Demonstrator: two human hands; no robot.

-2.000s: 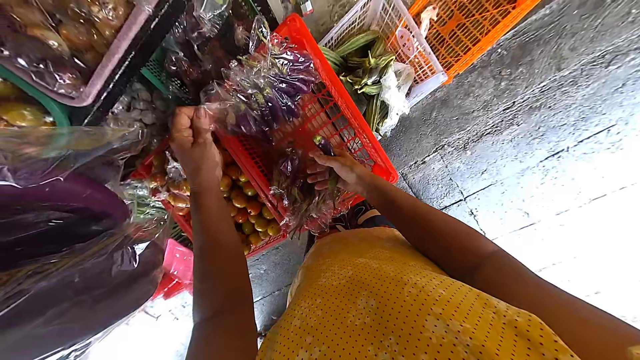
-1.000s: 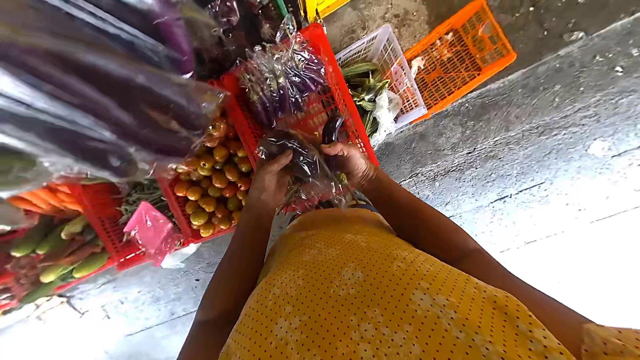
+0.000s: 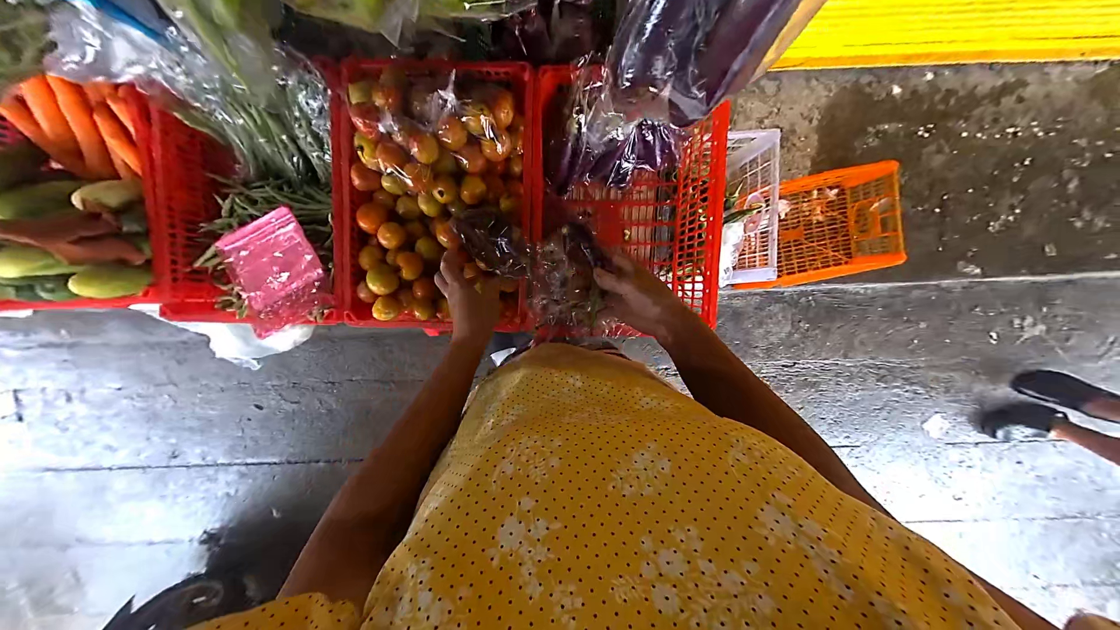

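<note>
My left hand (image 3: 468,293) is over the near edge of the red crate of tomatoes (image 3: 409,226), its fingers at a clear bag of dark eggplants (image 3: 492,243). My right hand (image 3: 639,293), over the front of the neighbouring red crate (image 3: 716,214), has its fingers on a dark eggplant (image 3: 582,243) beside crumpled clear plastic (image 3: 560,284). Whether the plastic between the hands is one bag or two cannot be told. Bagged purple eggplants (image 3: 630,156) lie at the back of that crate, and larger bagged eggplants (image 3: 700,52) are above them.
On the left are carrots (image 3: 83,127), pale green cucumber-like vegetables (image 3: 109,276), long green beans (image 3: 254,206) and a pink plastic pack (image 3: 273,267). A white crate (image 3: 763,206) and an orange crate (image 3: 840,223) stand right. A person's feet in dark shoes (image 3: 1019,420) are on the pavement.
My hands have come down from the eggplant crate's back to its front. My left hand has since moved left, over the tomatoes, away from my right hand. The view has turned.
</note>
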